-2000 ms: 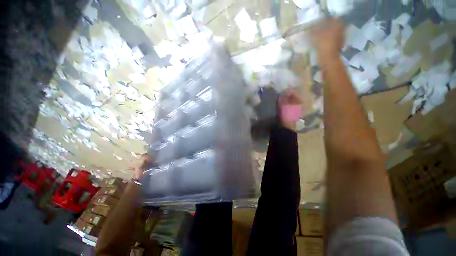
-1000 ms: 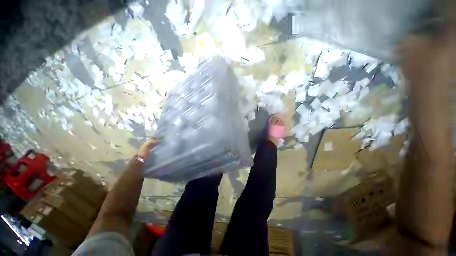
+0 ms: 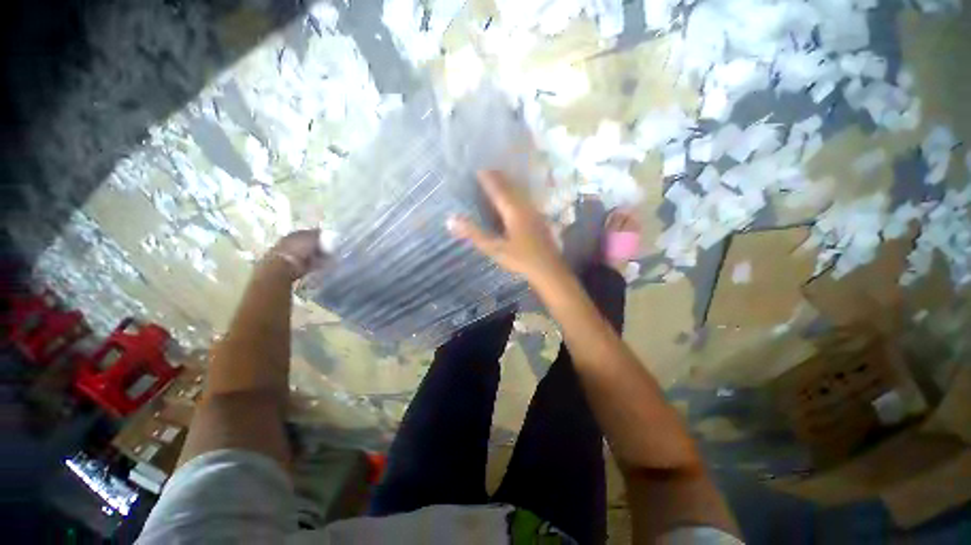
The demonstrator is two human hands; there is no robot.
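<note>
A thick nested stack of clear grey blister trays (image 3: 410,240) stands in front of me above the scrap-littered floor, its ribbed edges facing me. My left hand (image 3: 302,251) is at the stack's left edge, its fingers closed on it. My right hand (image 3: 511,229) lies over the stack's right side with thumb and fingers apart. The picture is blurred, so whether the right palm touches the trays cannot be told.
White paper scraps (image 3: 745,160) litter the floor and flat brown cardboard (image 3: 761,279). Red stools (image 3: 128,367) and cartons (image 3: 149,436) are at the lower left. An open brown carton (image 3: 841,389) is at the lower right. My legs are below the stack.
My right hand has come from the far right, where it was by a blurred pale sheet, onto the stack. The stack now shows more of its ribbed edges. My left hand stays at its left edge.
</note>
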